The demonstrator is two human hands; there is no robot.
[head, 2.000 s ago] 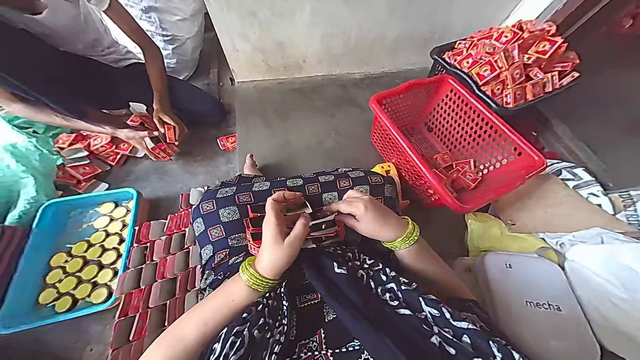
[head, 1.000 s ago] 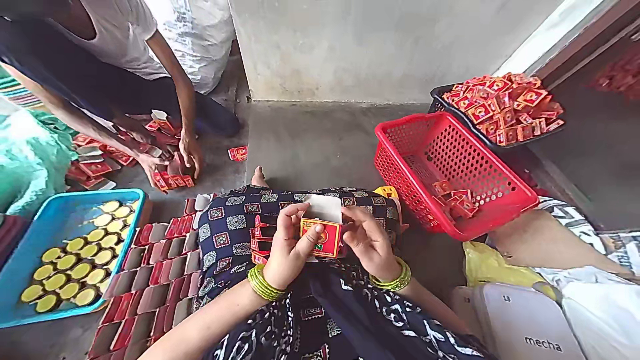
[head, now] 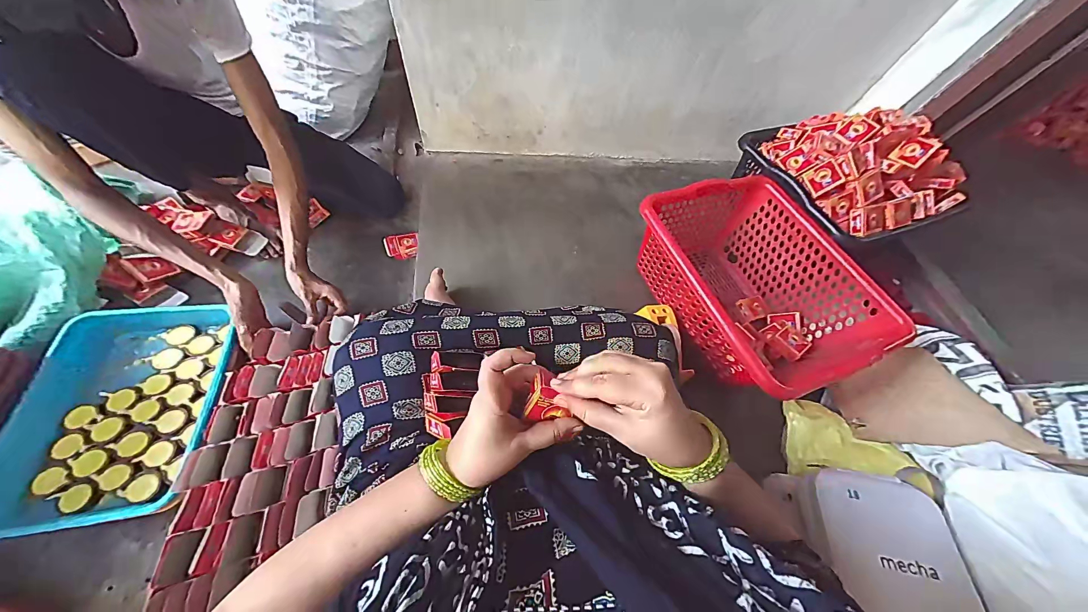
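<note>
A small red cardboard box [head: 544, 399] with yellow print is held between my two hands above my lap. My left hand [head: 506, 412] wraps around its left side and underside. The fingers of my right hand [head: 629, 404] press on its right side and top. Several open red boxes [head: 446, 391] lie in a row on the patterned dark cloth [head: 399, 365] over my lap, just left of my left hand. Green bangles circle both wrists.
A blue tray [head: 127, 327] holds round yellow-topped pieces. Beside it lies a striped red and grey mat [head: 255, 459]. A red perforated basket [head: 765, 280] holds some boxes; a black basket [head: 752, 153] is heaped with them. Another person's hands [head: 314, 289] work at left.
The box in my hands had a white flap raised a second ago; now it is turned, and no raised flap shows. The other person's hands have moved from the loose boxes towards the mat.
</note>
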